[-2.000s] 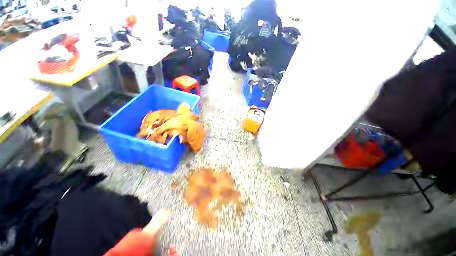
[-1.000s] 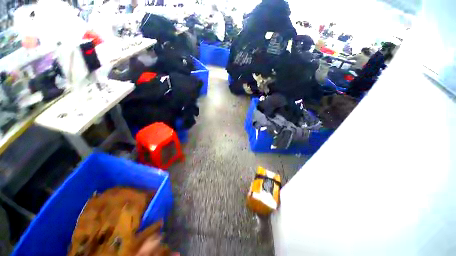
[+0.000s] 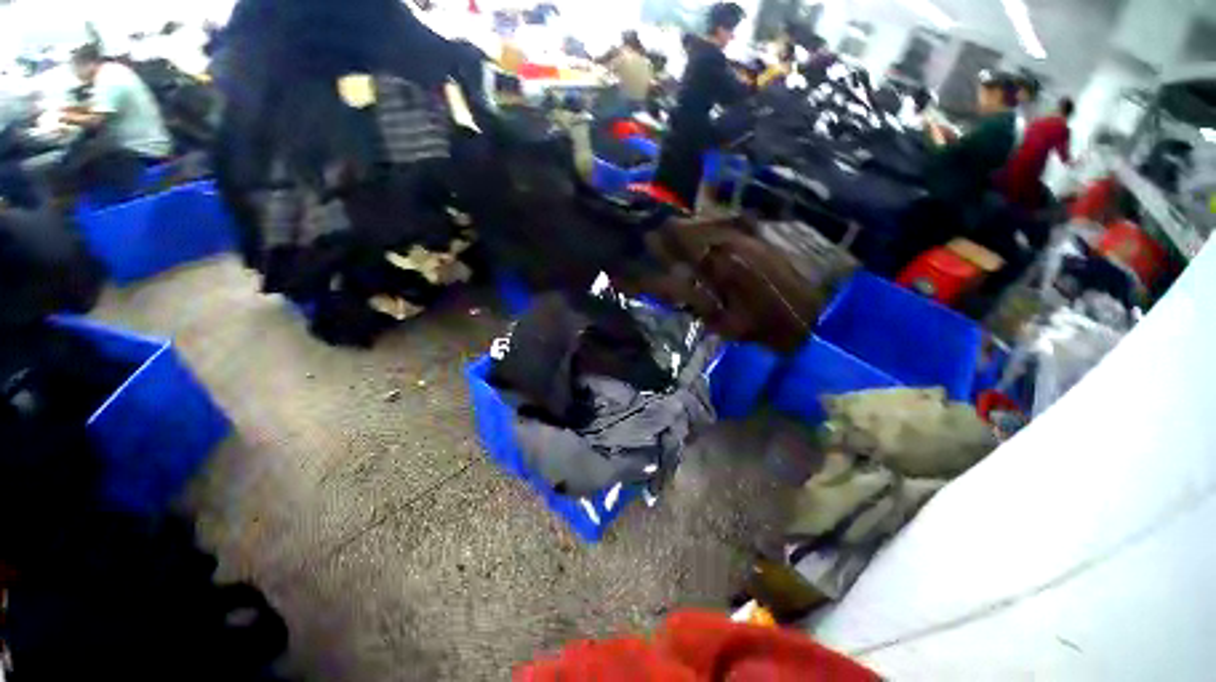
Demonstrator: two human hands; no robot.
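Observation:
Neither of my hands shows. A blurred red cloth shape [image 3: 694, 650], perhaps my sleeve, lies at the bottom edge; whether a hand is by it I cannot tell. Ahead on the floor stands a blue plastic bin [image 3: 504, 433]. It is heaped with grey pieces [image 3: 627, 420] and black pieces [image 3: 567, 353] that have small white tags or ends.
A large dark garment heap [image 3: 347, 160] stands behind the bin. Another blue bin [image 3: 160, 420] is at left, with dark cloth beside it. Khaki cloth [image 3: 894, 446] lies at right, near an empty-looking blue bin [image 3: 907, 333]. A white surface [image 3: 1067, 533] fills the lower right. Several people are behind.
The view has moved forward along the aisle and turned right. The grey-and-black bin is nearer. The red stool and the bin of brown cloth have left the view, as has the hand near that cloth.

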